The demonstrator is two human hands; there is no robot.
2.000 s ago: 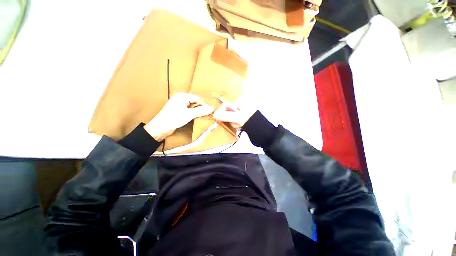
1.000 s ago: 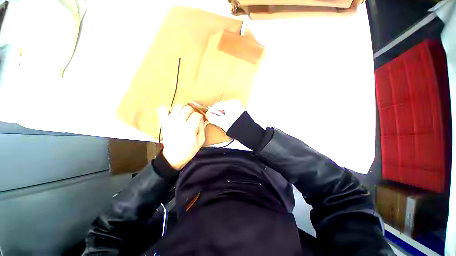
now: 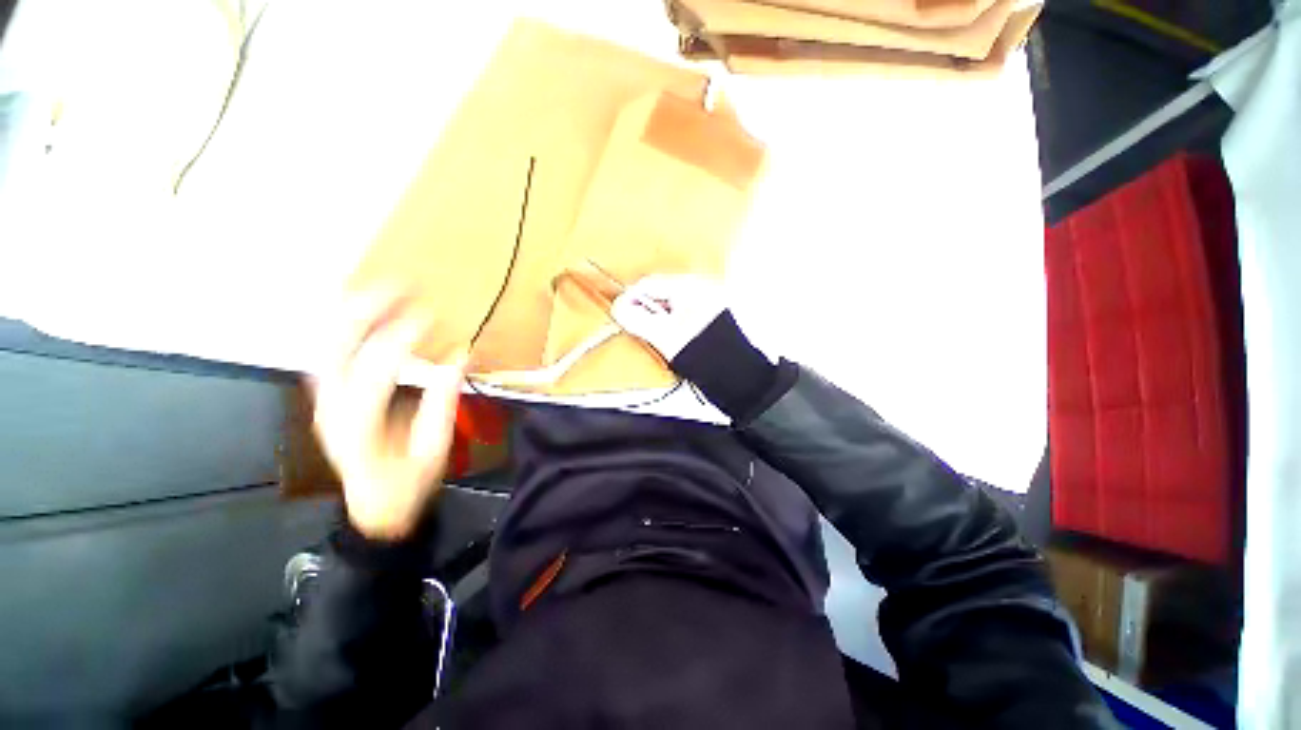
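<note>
A tan bag piece [image 3: 471, 186] lies on the white table, with a reddish-brown patch [image 3: 702, 139] near its upper right corner. A dark cord [image 3: 518, 250] runs down over it and along the table's front edge to my right hand. My right hand [image 3: 668, 311] is closed at the piece's lower right, by a raised brown fold [image 3: 578, 302]; a thin pointed tip, likely of snips, shows beside its fingers. My left hand [image 3: 385, 414] is blurred, off the piece at its lower left, fingers apart with nothing visible in them.
A stack of tan bag pieces [image 3: 856, 40] lies at the table's far right. A red padded or quilted item [image 3: 1141, 371] and a cardboard box [image 3: 1087, 606] are below the right side. A grey cabinet [image 3: 136, 456] stands at the left. A thin cord [image 3: 221, 121] lies at the far left.
My left hand has let go of the bag piece and moved left, to the table's front edge. My right hand has stayed near the fold. The view has shifted to the right since the first frame.
</note>
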